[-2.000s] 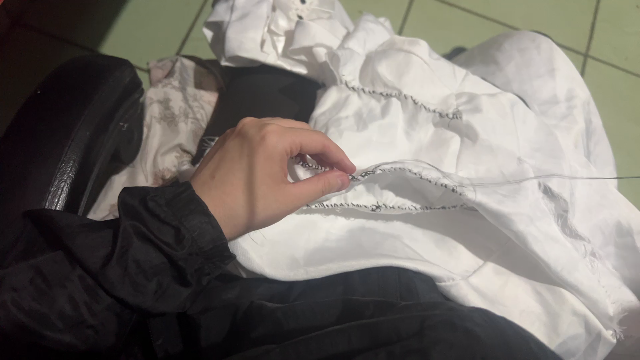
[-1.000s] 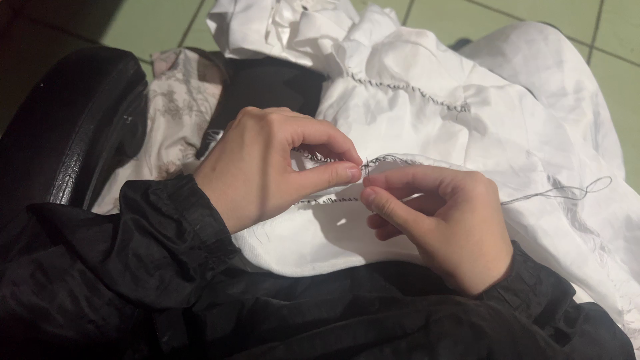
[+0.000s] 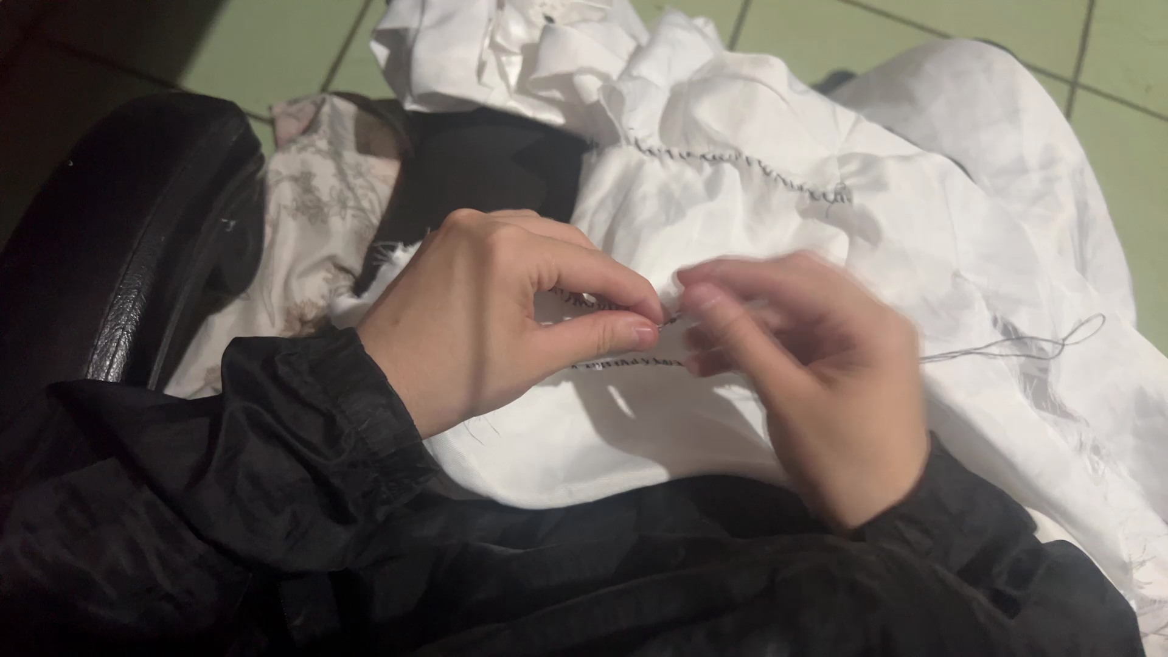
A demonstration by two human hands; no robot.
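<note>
White fabric (image 3: 721, 219) with rows of dark hand stitching (image 3: 748, 169) lies gathered over my lap. My left hand (image 3: 511, 310) pinches a stitched edge of this cloth between thumb and forefinger. Close to its right, my right hand (image 3: 812, 374) is blurred, its thumb and forefinger near each other beside the pinched edge. Whether it holds a needle or thread is too blurred to tell. A dark thread (image 3: 995, 351) runs out to the right from behind my right hand and ends in a loop over the white cloth.
At the left is a black leather-like armrest (image 3: 137, 237). Beside it hangs a pale patterned cloth (image 3: 315, 210), next to a black surface (image 3: 493, 169). Green floor tiles (image 3: 830, 36) show beyond the fabric. Black sleeves cover both my forearms.
Two seconds ago only my left hand was in view, with the thread stretched to the right. My right hand has come in beside it, and the thread now lies slack in a loop.
</note>
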